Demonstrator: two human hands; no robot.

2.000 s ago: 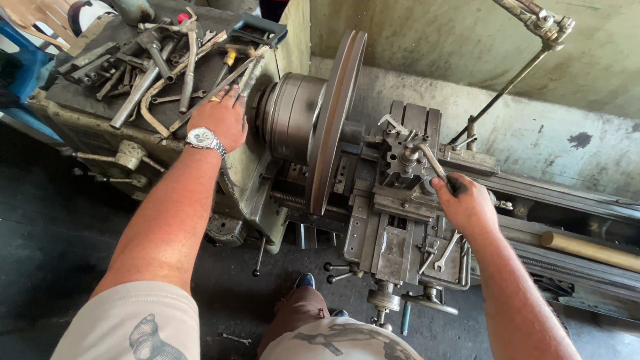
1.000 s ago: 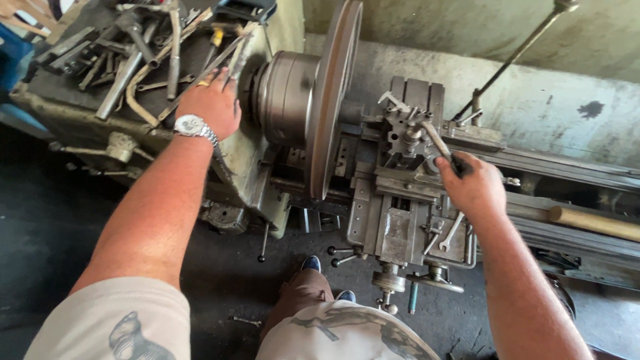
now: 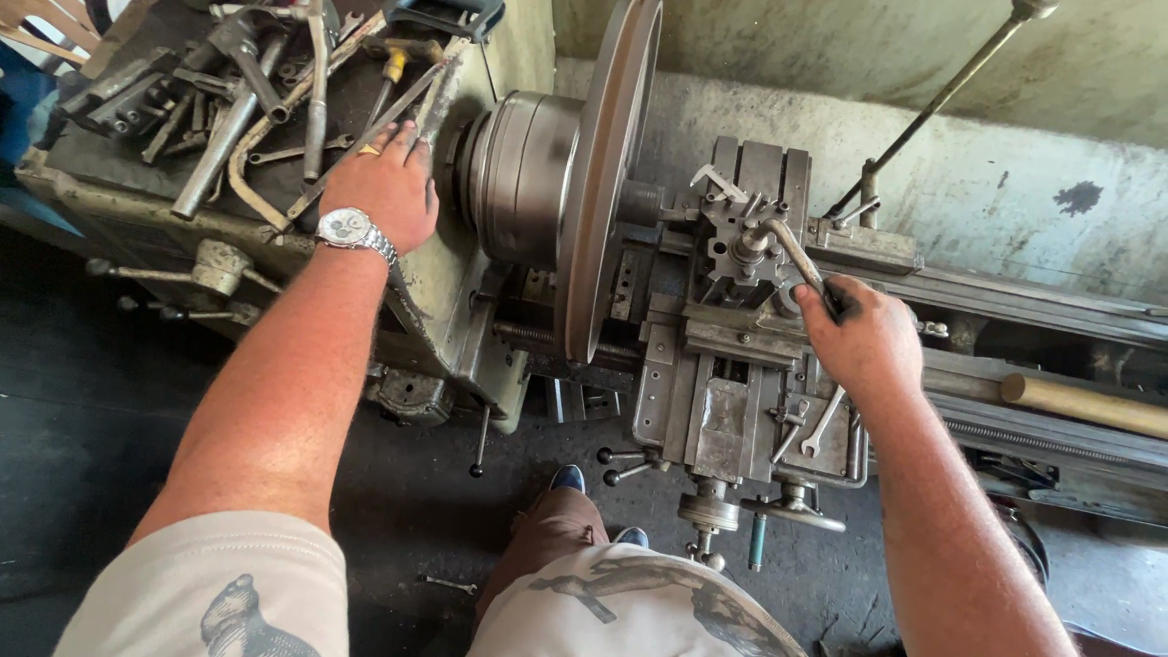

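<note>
My right hand (image 3: 862, 333) is closed around the lever handle (image 3: 796, 255) on top of the lathe's tool post (image 3: 746, 251). A caliper (image 3: 719, 182) lies across the back of the tool post. My left hand (image 3: 388, 187), with a watch at the wrist, rests flat on the edge of the headstock (image 3: 456, 310), fingers somewhat spread, by a long thin metal bar (image 3: 392, 108). Between the hands are the metal chuck (image 3: 527, 178) and a large round disc (image 3: 607, 182) seen nearly edge-on. Whether the left palm touches the bar is hidden.
Wrenches, pipes and a yellow-necked tool (image 3: 395, 66) crowd the headstock top. An open-end wrench (image 3: 824, 424) lies on the carriage, above a handwheel (image 3: 794, 511). A wooden rod (image 3: 1086, 404) lies along the bed at right. Control levers (image 3: 219, 274) project from the headstock's front.
The view has shifted somewhat. My left hand stays on the headstock and my right hand stays on the lever handle.
</note>
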